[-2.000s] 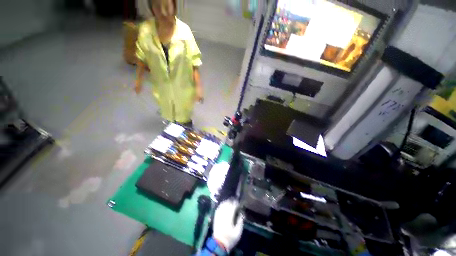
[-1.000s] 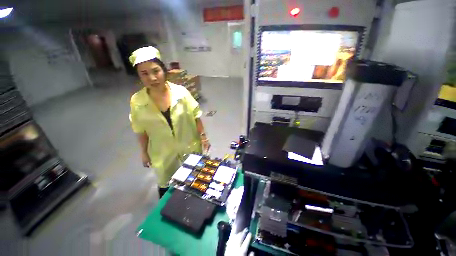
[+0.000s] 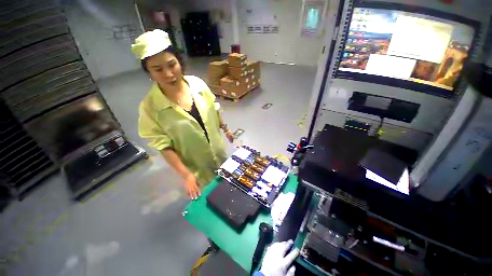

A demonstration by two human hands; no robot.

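Note:
My left hand [image 3: 278, 260], white-gloved with a blue cuff, is at the bottom edge by the fixture's left side. Its fingers are a little apart and nothing shows in them. My right hand is not in view. A power supply board [image 3: 253, 173] lies on the green mat [image 3: 232, 245], beside a black pad [image 3: 233, 204]. A crumpled white thing [image 3: 281, 209] lies at the board's near right corner. A black handle-shaped device, perhaps a scanner [image 3: 262, 242], stands beside my left hand. The test fixture [image 3: 334, 156] holds another board [image 3: 325, 240] under a clear cover, partly dark.
A person in a yellow-green coat and cap [image 3: 183, 121] stands behind the mat. A board rack [image 3: 48, 70] and a floor tray [image 3: 102, 170] are at left. Boxes [image 3: 234, 78] stand behind. The monitor [image 3: 407, 48] and press cylinder [image 3: 453, 156] are at right.
The view has turned left and the mat, board and fixture sit further right in it. The person's arm now reaches down by the mat's left edge. My left hand shows more clearly than one second ago.

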